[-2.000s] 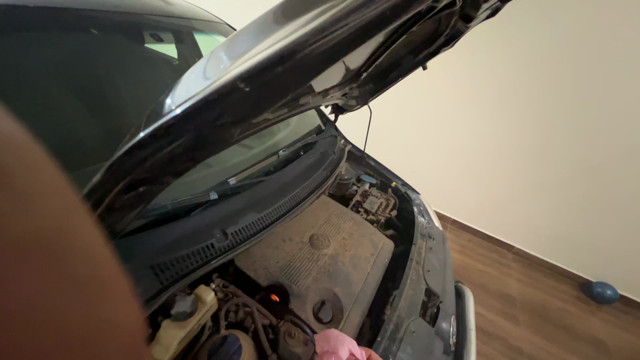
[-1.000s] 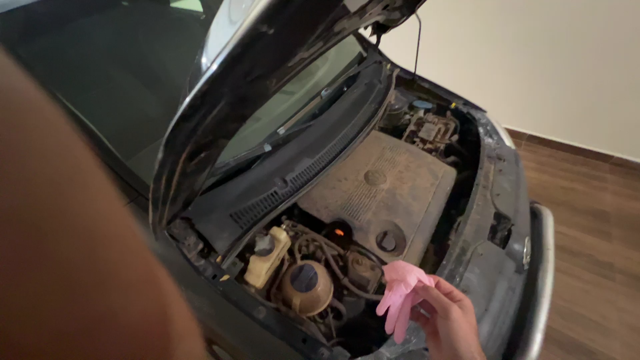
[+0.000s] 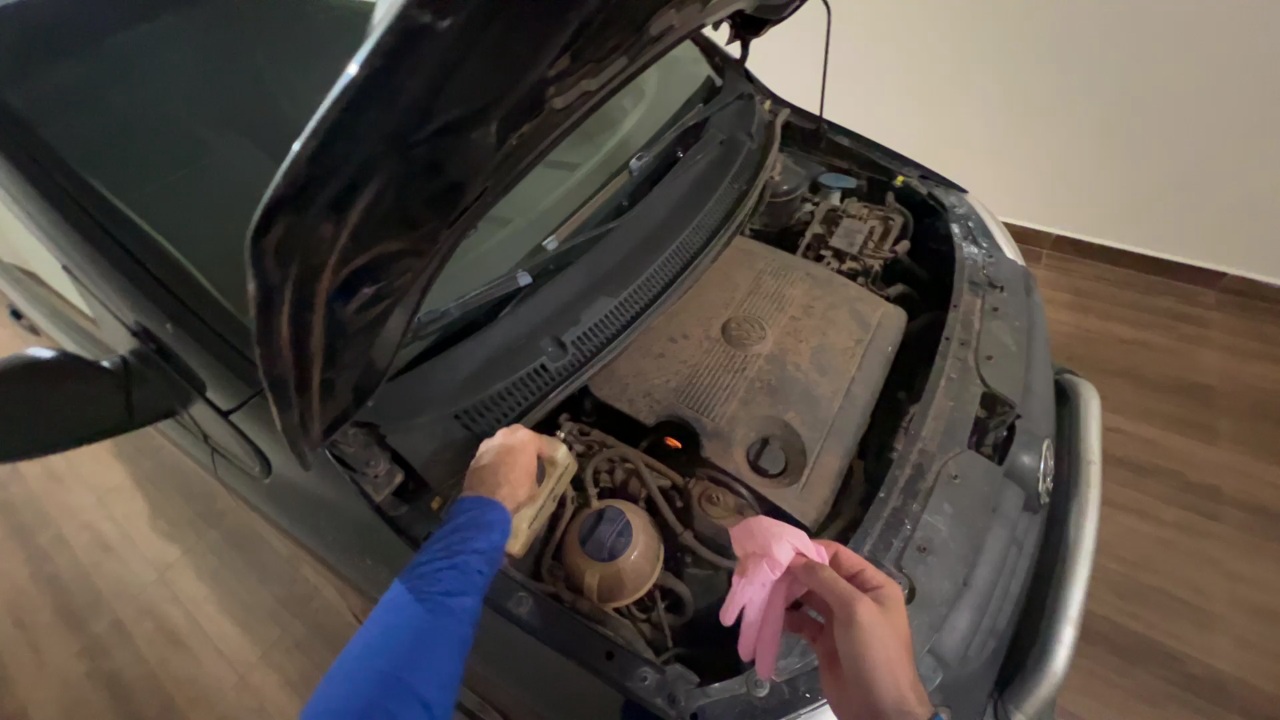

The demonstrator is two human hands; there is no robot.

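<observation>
Pinched between the thumb and fingers of my right hand [image 3: 850, 620] is a pink glove [image 3: 768, 580], dangling over the front corner of the engine bay. My left hand [image 3: 508, 465], below a blue sleeve, lies on top of a yellowed plastic reservoir [image 3: 545, 500]; its fingers are hidden, so whether they grip the cap cannot be told. Between the hands sits a round brownish coolant expansion tank [image 3: 612, 555] with a dark cap. Behind it is the dusty engine cover [image 3: 750, 350] with a round oil filler cap [image 3: 768, 457].
The raised hood [image 3: 400, 180] slants above the windshield side, left of the engine bay. A side mirror [image 3: 70, 400] sticks out at the left. A metal bumper bar [image 3: 1075, 540] curves around the front. Beyond the car are a wooden floor [image 3: 1170, 450] and a pale wall [image 3: 1080, 120].
My left hand has come onto the yellowed reservoir, which was uncovered a second ago. My right hand still holds the pink glove. The view has shifted between frames.
</observation>
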